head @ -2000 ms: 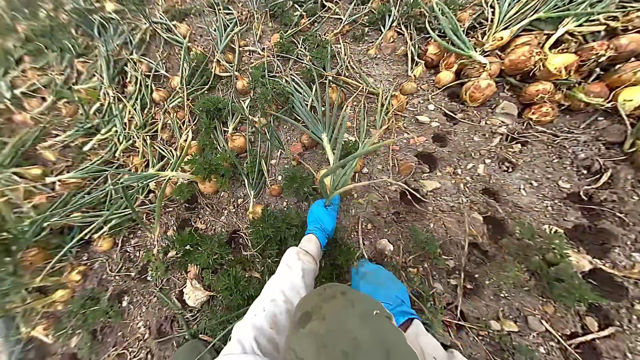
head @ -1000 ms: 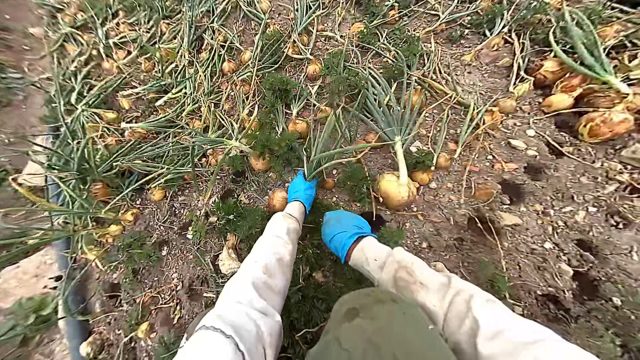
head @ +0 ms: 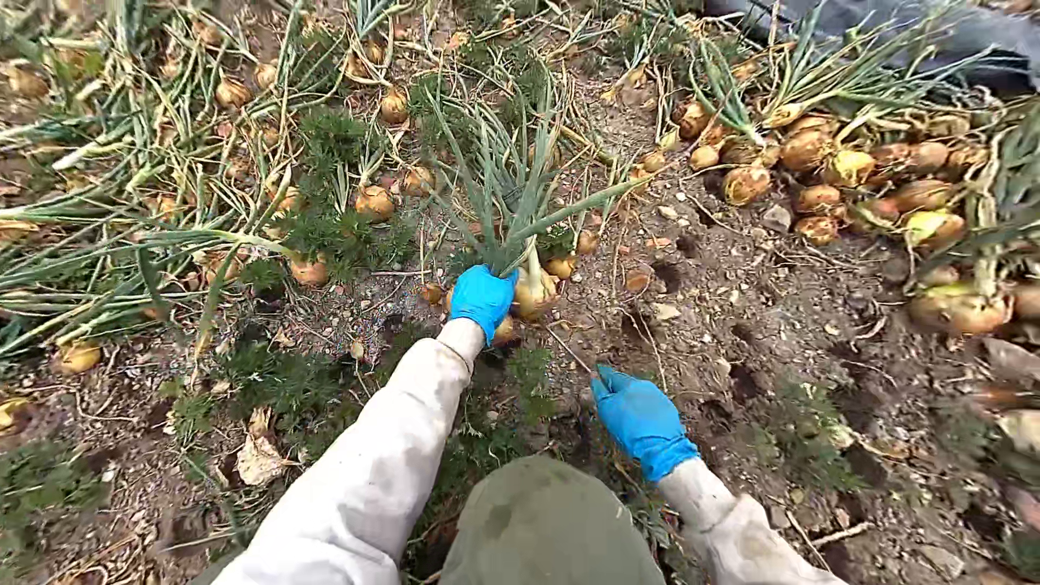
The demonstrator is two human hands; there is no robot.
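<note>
My left hand [head: 483,304], in a blue glove, is closed around the base of green onion leaves [head: 508,219] at the centre of the view. Touching its right side is a large yellow onion bulb [head: 535,294] with a pale neck. The bulb under my left hand is mostly hidden. Lower right, over bare soil, my right hand [head: 643,418] wears a blue glove too; its fingers are close together, and nothing shows in them.
Piled onions [head: 812,150] with leaves lie at upper right, near dark sheeting [head: 902,32]. Onions with fallen tops [head: 122,244] cover the left. Low green weeds [head: 288,390] grow in the stony soil. My knee [head: 552,528] is at the bottom centre.
My left hand is now beside the large bulb, which stood apart to its right one second ago. My right hand is farther from my left hand. The view has shifted right.
</note>
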